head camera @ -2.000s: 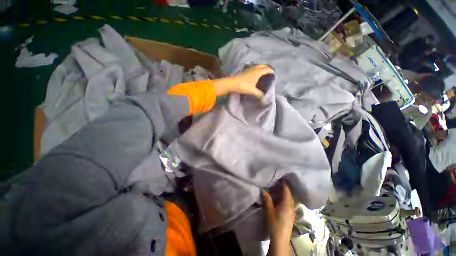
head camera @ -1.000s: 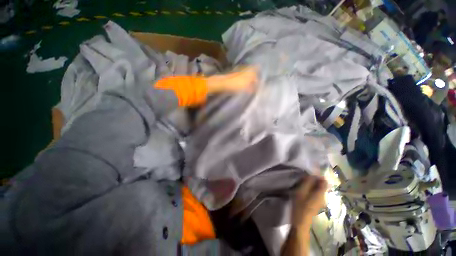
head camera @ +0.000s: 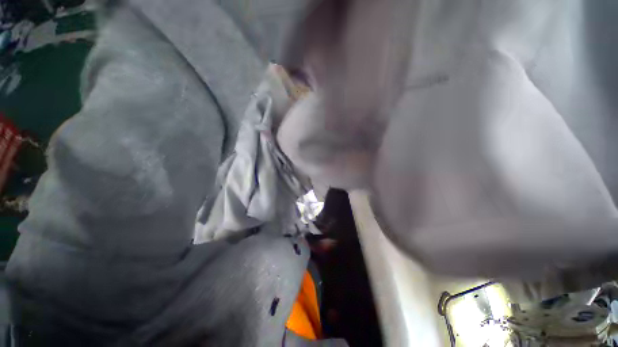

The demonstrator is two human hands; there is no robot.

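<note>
A large light grey garment (head camera: 467, 156) is lifted close to the camera and fills the upper right of the view, blurred by motion. Its lower edge hangs over the machine table (head camera: 393, 291). Neither of my hands can be seen; the raised cloth and my left sleeve (head camera: 142, 156) cover the places around them. Below the cloth's edge, the sewing machine (head camera: 576, 315) shows partly at the lower right, with a bright lit patch (head camera: 478, 315) beside it.
Crumpled light grey cloth (head camera: 251, 183) lies between my sleeve and the raised garment. A dark gap (head camera: 349, 271) runs along the table's near edge. Green floor (head camera: 54, 81) shows at the upper left, with a red object (head camera: 8, 146) at the left rim.
The grey garment has come up towards the camera and now hides most of the machine and the heap behind. Both hands, seen before, have gone out of sight. The view has shifted.
</note>
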